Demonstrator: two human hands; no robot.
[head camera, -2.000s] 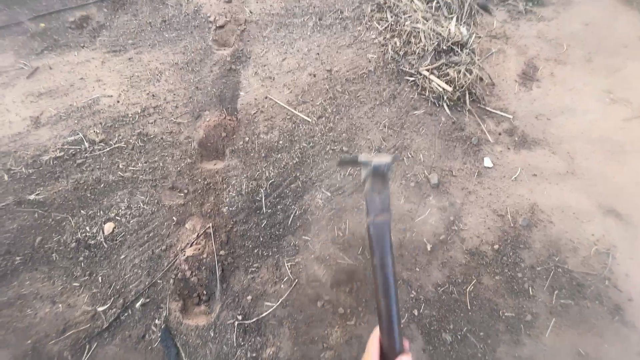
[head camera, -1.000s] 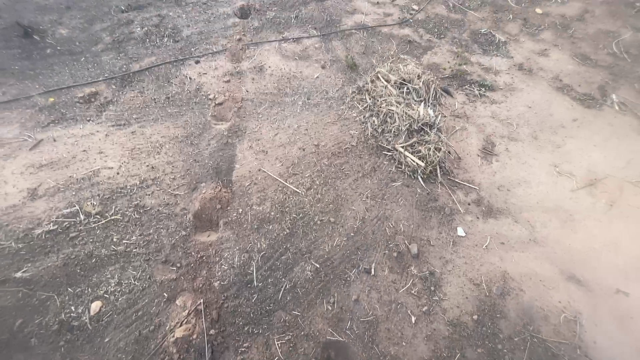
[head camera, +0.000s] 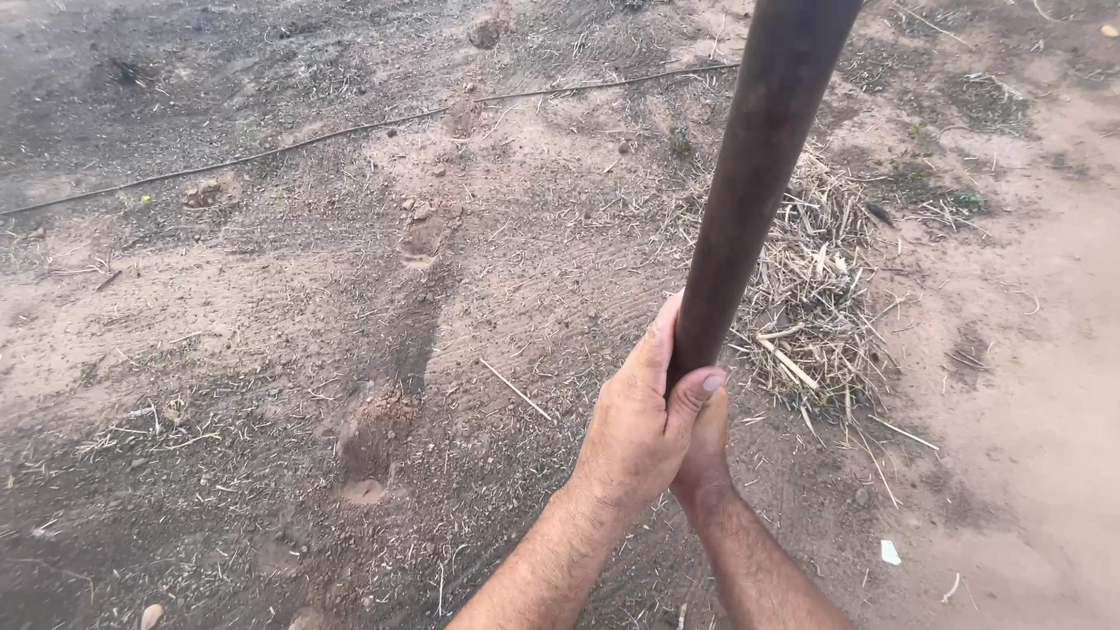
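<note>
A dark, round tool handle (head camera: 759, 166) rises from my hands toward the top edge, tilted to the right; its far end is out of view. My left hand (head camera: 637, 420) wraps the lower part of the handle, thumb up along it. Close against it, on the right and partly behind, my right hand (head camera: 707, 433) grips the same handle, mostly hidden by the left. Left of the hands, a row of small dug holes runs through the soil, with a near hole (head camera: 372, 437) and a farther one (head camera: 429, 232).
A heap of dry straw and stalks (head camera: 818, 306) lies just right of the handle. A thin black hose or line (head camera: 306, 144) crosses the ground beyond. A white fragment (head camera: 890, 552) and a small stone (head camera: 151, 616) lie nearer.
Two seconds ago a tool with a metal head was low in front, with part of a hand at its handle; one second ago no hands showed. Now both hands hold a handle raised in view.
</note>
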